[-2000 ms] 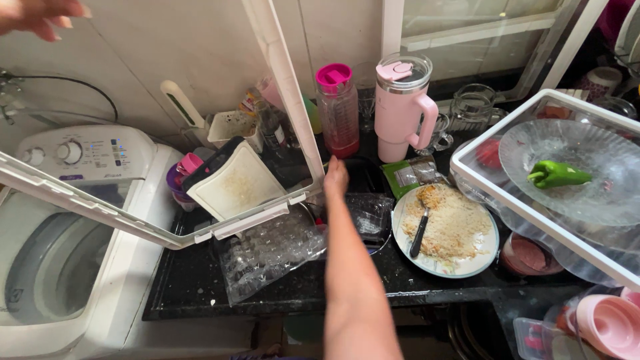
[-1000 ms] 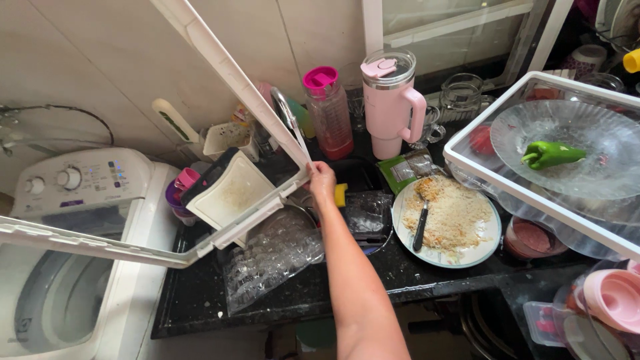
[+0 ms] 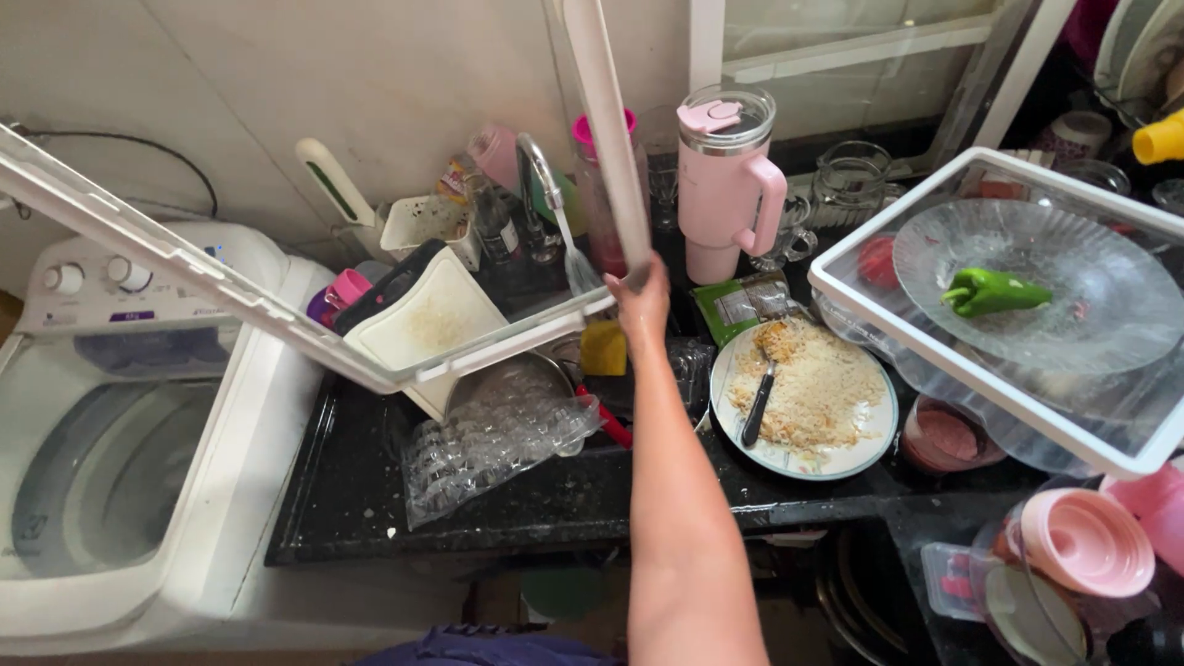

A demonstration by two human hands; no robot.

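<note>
My right hand (image 3: 643, 296) grips the lower right corner of a white-framed clear shelf (image 3: 499, 347), held tilted above the sink. Water runs from the metal faucet (image 3: 541, 176) beside that corner. Beneath the frame are a white cutting board (image 3: 430, 319), a metal pan (image 3: 509, 379), a yellow sponge or cloth (image 3: 603, 349) and a clear plastic egg tray (image 3: 495, 449). My left hand is out of view; whether it holds the frame is hidden.
A washing machine (image 3: 176, 370) with its drum showing stands left. Right of my arm are a pink tumbler (image 3: 726, 190), a plate of crumbly food (image 3: 814, 398) with a dark-handled spoon, and another white-framed shelf (image 3: 962, 338) bearing a clear plate (image 3: 1110, 324) and a green pepper (image 3: 999, 291).
The held frame has shifted and tilted, its right side now in front of the pink-lidded bottle. The running faucet now shows left of it. The left hand, seen at upper left two seconds ago, is gone.
</note>
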